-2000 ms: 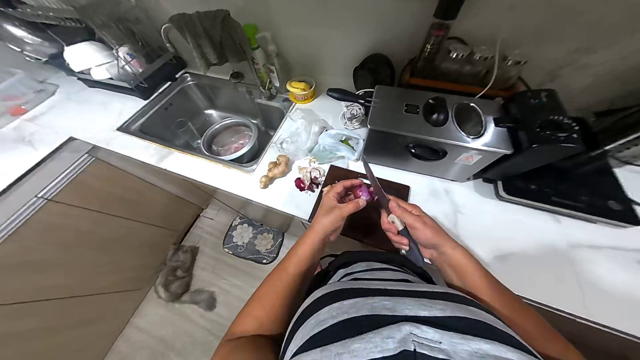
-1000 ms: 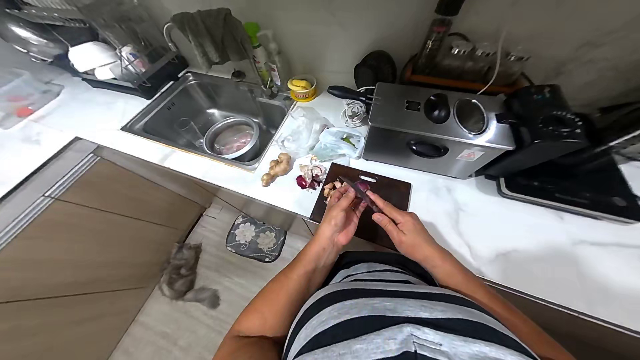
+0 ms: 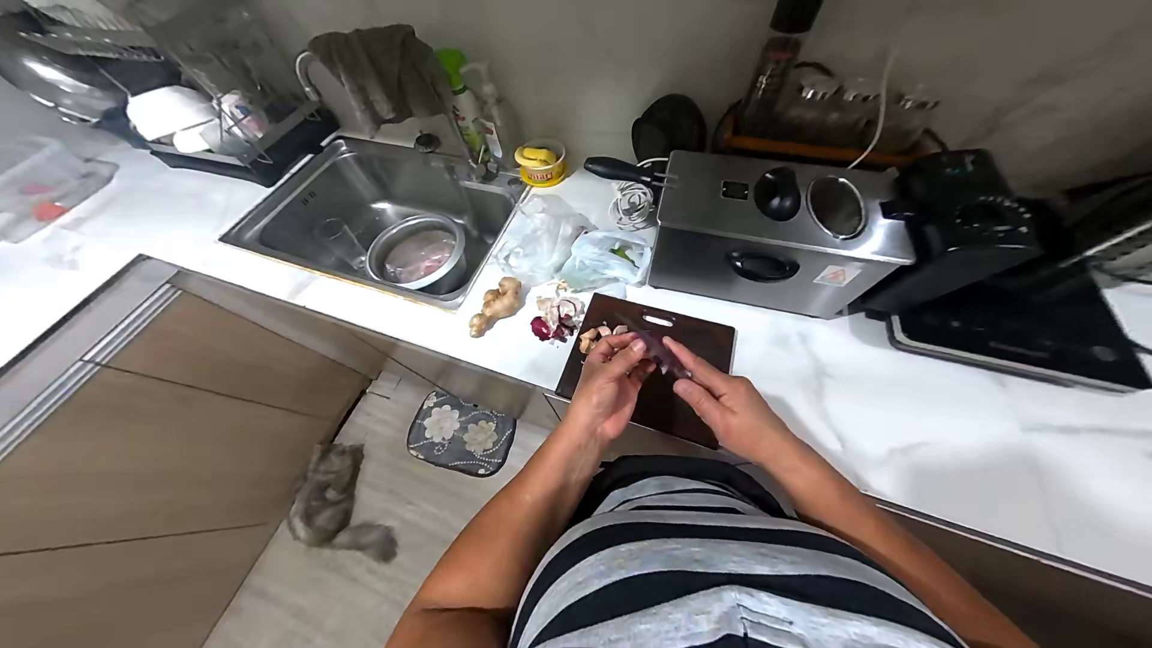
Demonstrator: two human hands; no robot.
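Observation:
My left hand (image 3: 616,378) pinches a small red onion (image 3: 664,360) at its fingertips, partly covered and blurred. My right hand (image 3: 727,400) meets it from the right, its fingers closed around a knife; the dark blade (image 3: 644,335) points up and left, and the handle is hidden by the hand. Both hands are above a dark brown cutting board (image 3: 688,416) with a slot near its far edge. Garlic cloves (image 3: 591,338) lie on the board's left part, beside my left fingers. Red onion skins (image 3: 543,329) and pale garlic peels (image 3: 565,310) lie left of the board, near ginger root (image 3: 496,306).
A steel sink (image 3: 360,184) holding a metal pot (image 3: 417,256) is at the left. Plastic bags (image 3: 544,236) lie behind the ginger. A steel countertop appliance (image 3: 778,234) stands behind the board. On the floor are a cat (image 3: 331,504) and a floral mat (image 3: 462,434).
Two seconds ago the knife was held apart from the onion, its handle showing at my right hand. Since then my right hand has moved up and left to the onion. Garlic cloves show on the board.

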